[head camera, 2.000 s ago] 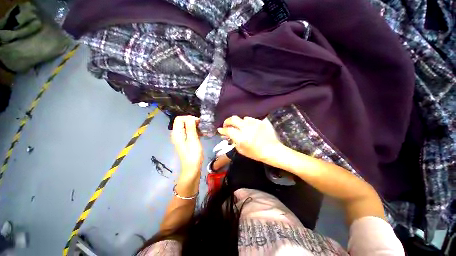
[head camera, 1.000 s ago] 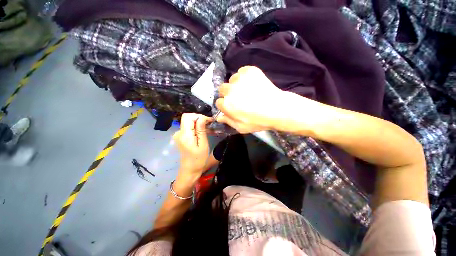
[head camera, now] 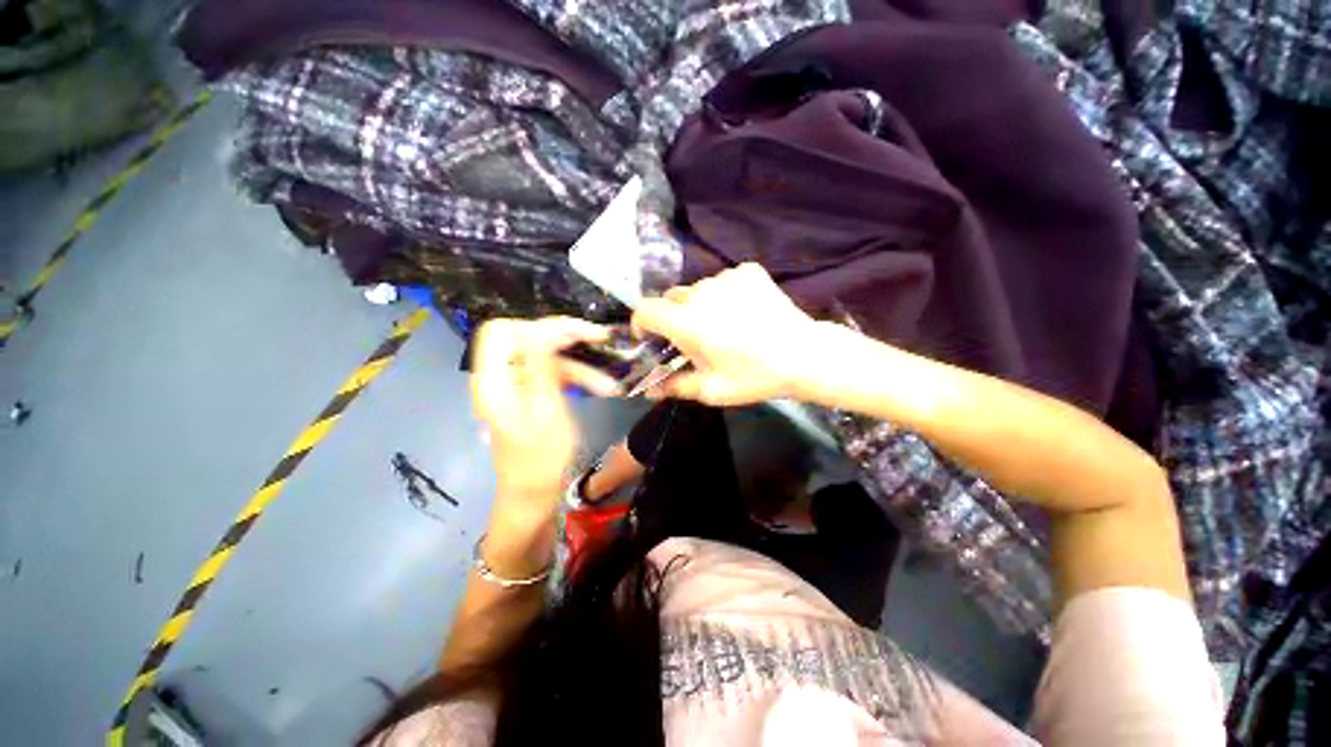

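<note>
A plaid garment [head camera: 438,139] in grey, white and purple lies heaped in front of me, with its plum inner side [head camera: 832,204] turned up on the right. My left hand [head camera: 533,380] is at the garment's near edge, thumb and fingers closed around a small dark and plaid piece of it. My right hand [head camera: 730,339] holds thread snips [head camera: 657,375], whose pale pointed blades show beside that piece. The fingertips are partly blurred. A white triangular piece [head camera: 610,248] shows just above my hands.
More plaid cloth [head camera: 1241,292] hangs at the right. Grey floor [head camera: 321,511] with yellow-black tape [head camera: 263,504] lies at the left. A small dark scrap [head camera: 423,482] is on the floor. A greenish cloth pile [head camera: 73,88] is at the upper left. My lap is below my hands.
The snips' blades now show at my right hand, which has moved slightly down from a second ago. My left hand has turned and shifted a little left. The white piece came into fuller view.
</note>
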